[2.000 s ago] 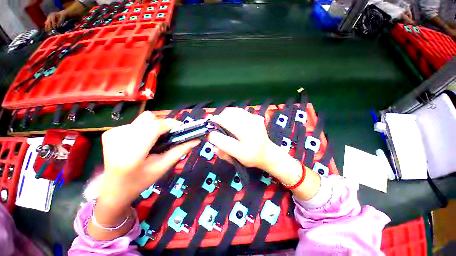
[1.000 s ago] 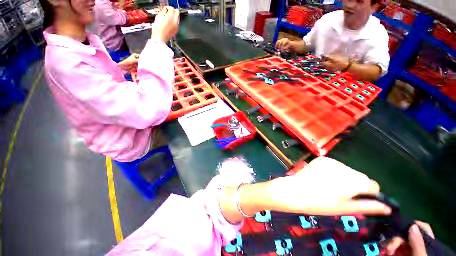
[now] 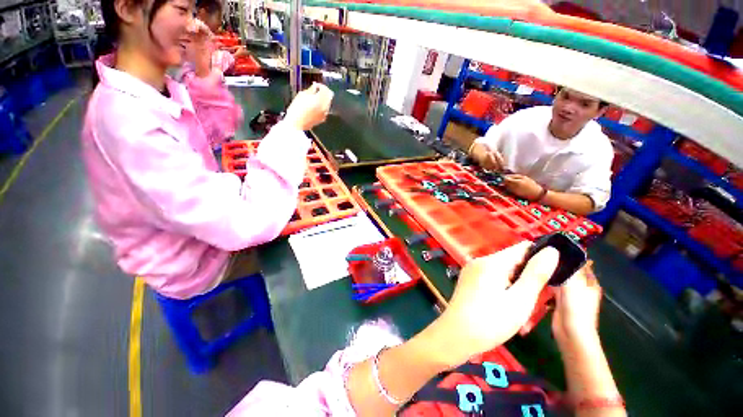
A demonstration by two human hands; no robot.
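A black smartwatch [image 3: 559,257] with a glossy dark face is held up at the right of centre. My left hand [image 3: 497,297] grips its left side, with the thumb on the case edge. My right hand [image 3: 580,300] is just below and to the right, its fingers at the watch's lower edge, partly hidden behind it. Below my hands, a red tray [image 3: 498,358] holds watches on black straps with pale-blue square films [image 3: 471,397]. Much of that tray is cut off by the bottom edge.
A red parts box [image 3: 381,269] and a white paper form [image 3: 314,259] lie left of my hands. Stacked red trays [image 3: 444,213] stand beyond. A person in pink [image 3: 175,175] is at the left, a person in white [image 3: 554,151] across the bench. A blue stool [image 3: 213,318] stands lower left.
The view has swung left and up from the tray. My hands now hold the watch higher, its dark face showing. The neighbour's raised hand is lower than a second ago.
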